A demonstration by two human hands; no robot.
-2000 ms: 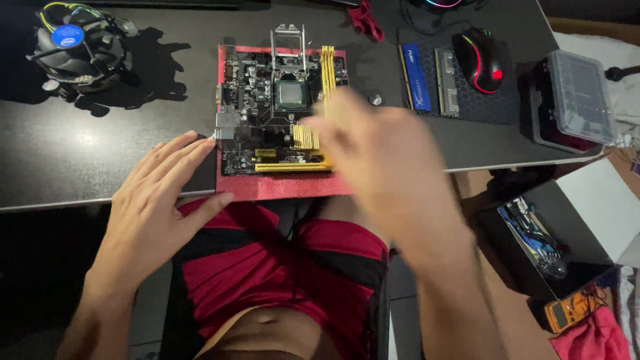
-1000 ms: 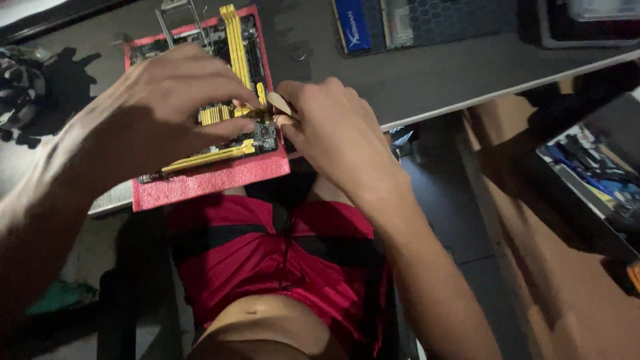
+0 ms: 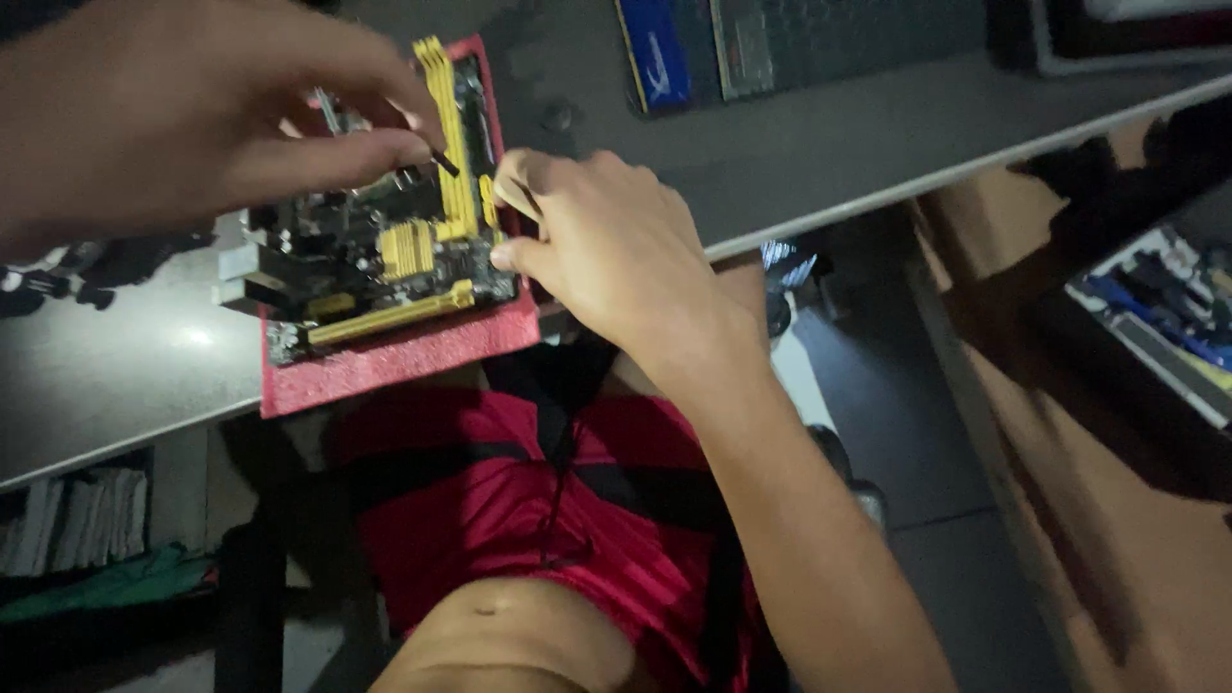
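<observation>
A computer motherboard [image 3: 332, 260] with yellow memory slots [image 3: 448, 144] and a gold-coloured heatsink [image 3: 407, 250] lies on a pink foam sheet [image 3: 404, 371] at the desk's front edge. Above its upper left part, my left hand [image 3: 241, 115] pinches a small dark piece [image 3: 445, 164] between thumb and fingertips, close to the memory slots; what the piece is cannot be told. My right hand [image 3: 616, 231] is at the board's right edge, with a pale, flat item [image 3: 520, 197] in its curled fingers and the thumb near the board's corner. The left hand hides the processor socket.
Blue memory module [image 3: 657, 58] and another module [image 3: 743, 48] lie at the back of the desk [image 3: 847, 135]. A plastic container [image 3: 1107, 38] stands at the back right. Below the desk at right is an open box [image 3: 1155, 318] with cables. A dark cooler [image 3: 67, 279] sits at far left.
My left hand, beside the board two seconds ago, moved over it, then up toward the memory slots, where a dark piece now shows in its fingers. The view has shifted and tilted.
</observation>
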